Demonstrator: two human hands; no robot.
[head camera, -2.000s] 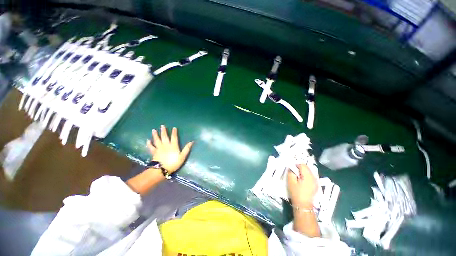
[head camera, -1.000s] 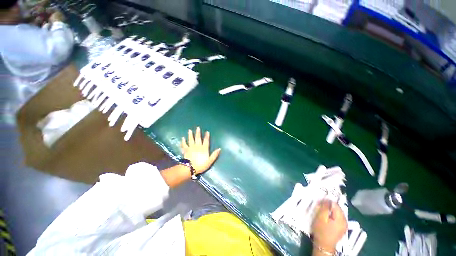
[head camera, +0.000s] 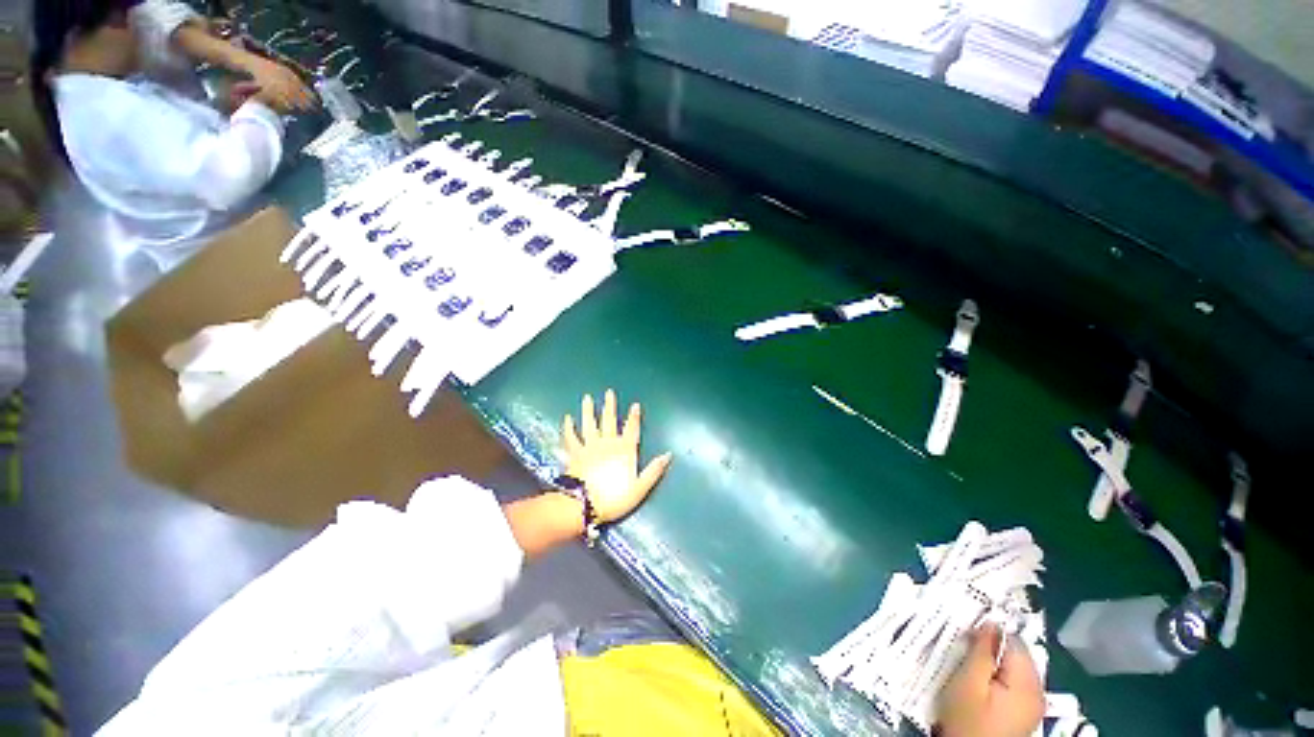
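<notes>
A loose pile of white watch straps (head camera: 922, 626) lies on the green bench at the lower right. My right hand (head camera: 991, 691) rests on the pile's right side, fingers curled and pinching at the straps; its lower part is cut off by the frame's bottom edge. Whether a single strap is held is hard to tell. My left hand (head camera: 613, 464) lies flat on the bench near its front edge, fingers spread, holding nothing. Several watches with straps, one upright in view (head camera: 951, 377), lie along the bench's far side.
A white tray (head camera: 541, 324) with rows of watches lies at the left, strap ends over its edge. A clear bottle (head camera: 1138, 634) lies right of the pile. A cardboard carton (head camera: 274, 446) is below the bench. Another person (head camera: 159, 144) works at upper left. Blue shelving (head camera: 1074, 55) is behind.
The view has swung toward the left, so the bench things appear further right and the other person shows more. My left hand stays flat; my right hand stays at the strap pile.
</notes>
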